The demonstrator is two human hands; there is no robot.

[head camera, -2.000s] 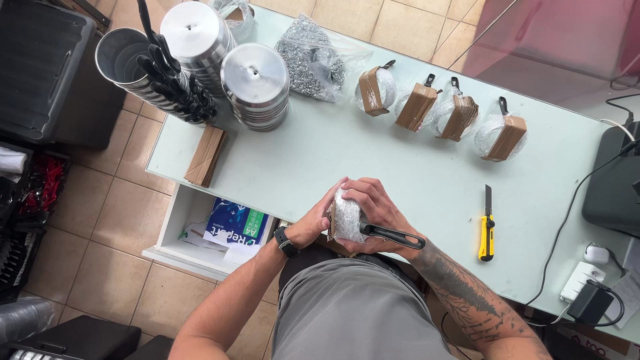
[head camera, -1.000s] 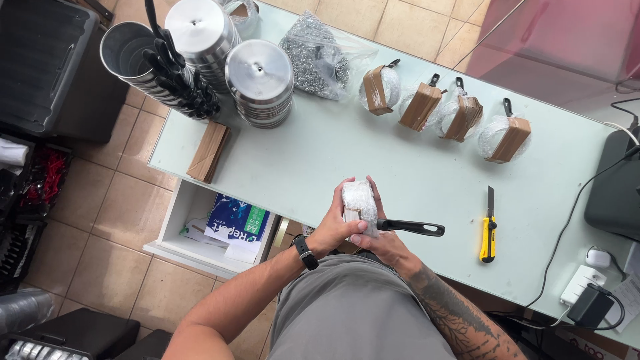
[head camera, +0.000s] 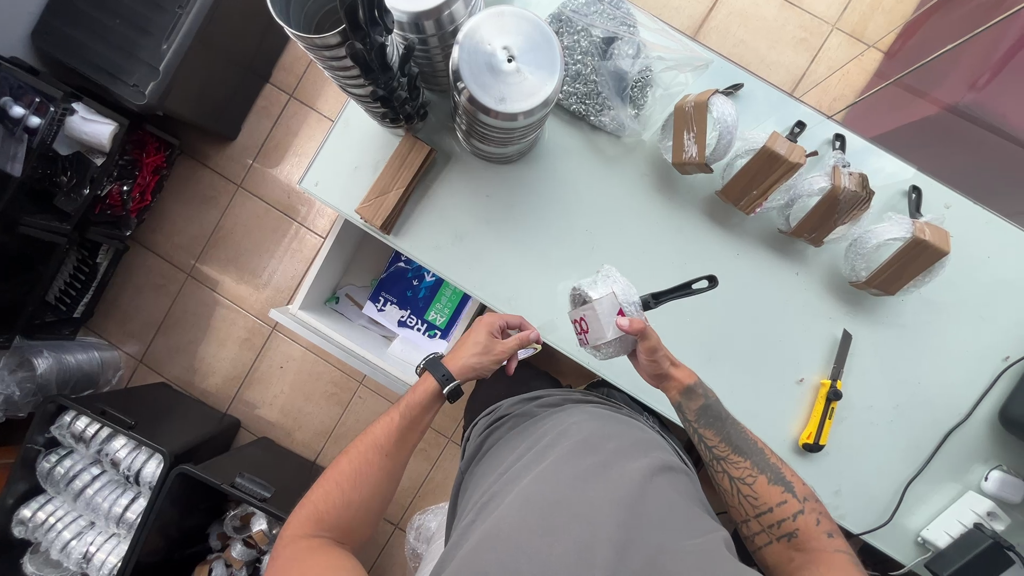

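My right hand (head camera: 652,352) holds a small pan wrapped in bubble wrap (head camera: 612,280) at the table's front edge, its black handle (head camera: 680,292) pointing right. Across the wrap lies a piece of cardboard (head camera: 598,322) with red print, under my right thumb. My left hand (head camera: 494,344), wearing a black watch, pinches a small roll of tape (head camera: 528,350), mostly hidden by the fingers, beside the open drawer. To the right a yellow utility knife (head camera: 820,412) lies on the table, blade out. Several wrapped pans with cardboard bands (head camera: 900,256) stand in a row at the back right.
Stacked aluminium pots (head camera: 508,80), a pot stack holding black handles (head camera: 376,64) and a plastic bag of metal parts (head camera: 604,72) stand at the back left. Folded cardboard strips (head camera: 396,182) lie nearby. The open drawer (head camera: 320,320) holds a paper pack. A cable (head camera: 920,472) crosses the right side.
Both hands were on the wrapped pan. My left hand has moved left off it and now has the tape roll; my right hand alone holds the pan, with printed cardboard now showing.
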